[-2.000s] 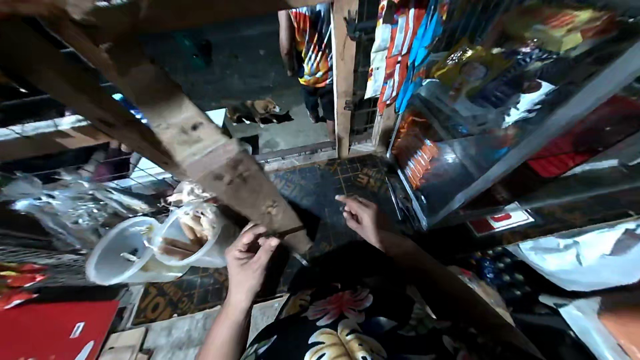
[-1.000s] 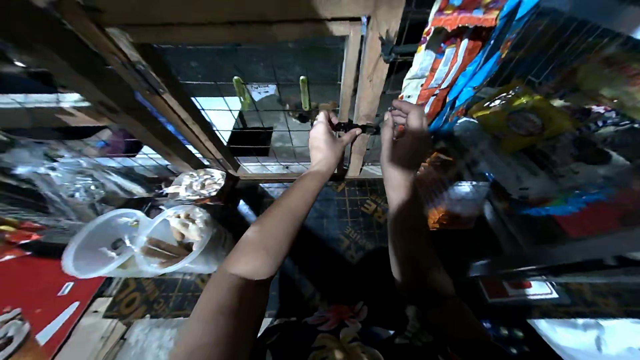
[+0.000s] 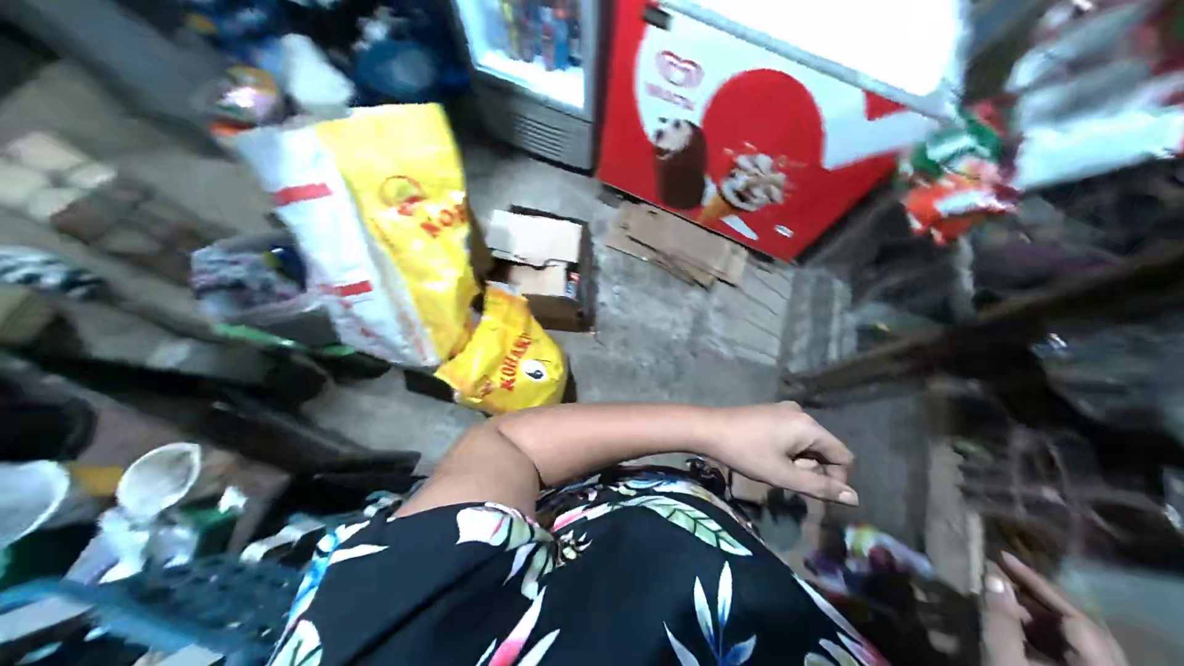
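Note:
My left hand (image 3: 791,456) reaches across my body at centre right, its fingers curled toward the thumb; whether something small is inside is hidden. Low at the right edge, my right hand (image 3: 1045,610) is blurred and partly cut off, with its fingers apart and nothing visible between them. It is near an upright wooden post (image 3: 957,527). Below my left arm is my dark floral garment (image 3: 629,573). Beyond that arm, a small yellow bag (image 3: 513,356) lies beside a tall yellow and white sack (image 3: 398,222) on the concrete floor.
An open cardboard box (image 3: 541,264) stands behind the small bag. Flattened cardboard (image 3: 675,242) lies before a red and white ice cream freezer (image 3: 740,139), next to a lit drinks cooler (image 3: 536,102). White strainers or bowls (image 3: 159,476) and a blue plastic basket (image 3: 185,601) are at lower left.
The view has swung from the wire-mesh door to the shop floor. My hands, together at a dark latch on the door's wooden frame one second ago, are now apart and away from it.

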